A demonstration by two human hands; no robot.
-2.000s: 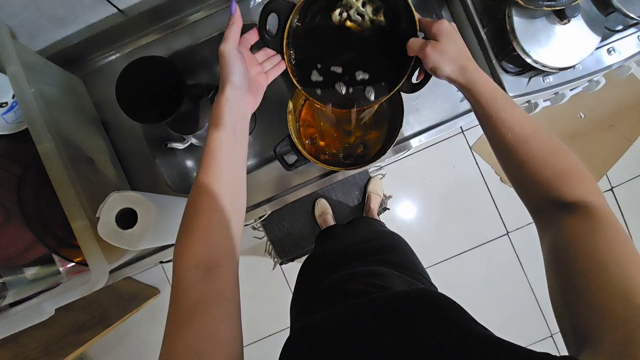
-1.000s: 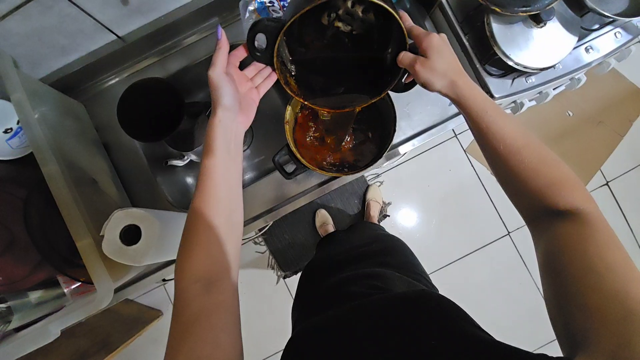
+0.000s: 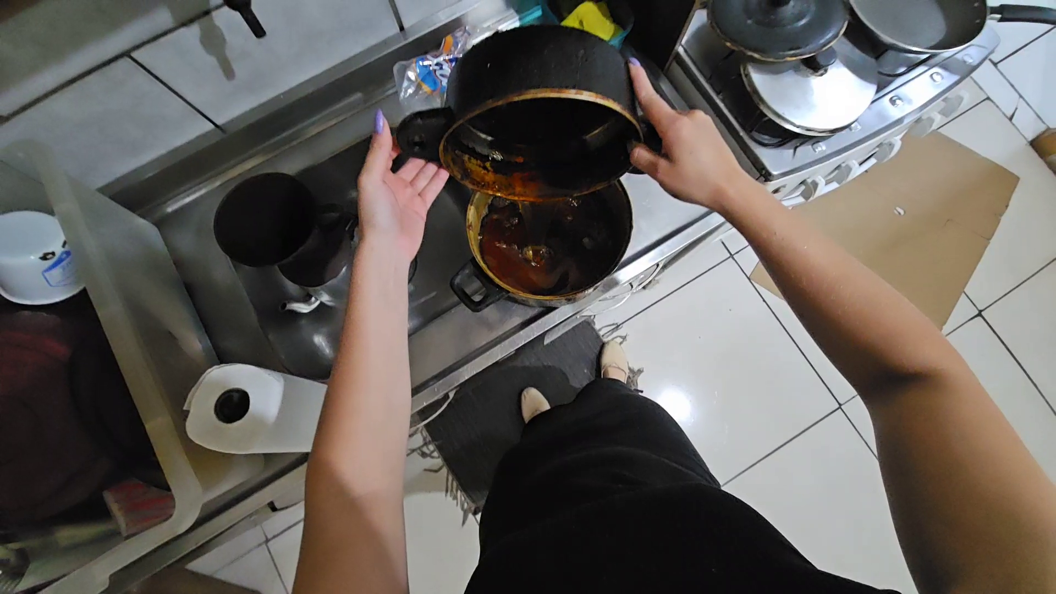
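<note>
A black cooking pot (image 3: 540, 74) with side handles is tilted steeply over a second pot (image 3: 610, 276), its rim stained brown. My right hand (image 3: 681, 144) grips it at the right handle, partly hidden behind my fingers. Under the left handle is my left hand (image 3: 400, 194), palm up with fingers spread; whether it bears any weight I cannot tell. Dark reddish-brown liquid (image 3: 516, 247) lies in the lower pot, which stands on the metal counter beside the sink, and a thin stream seems to fall into it.
Dark cookware (image 3: 266, 219) sits in the metal sink (image 3: 186, 239) at left. Near it are a paper towel roll (image 3: 285, 408) and a translucent plastic bin (image 3: 136, 330). The stove (image 3: 899, 103) at upper right holds a lidded pot (image 3: 813, 87) and a frying pan (image 3: 924, 21). Cardboard (image 3: 907, 223) lies on the floor.
The upper pot has tipped further, so its dark outer side now shows. The pale pieces and liquid seen inside it earlier are no longer visible there.
</note>
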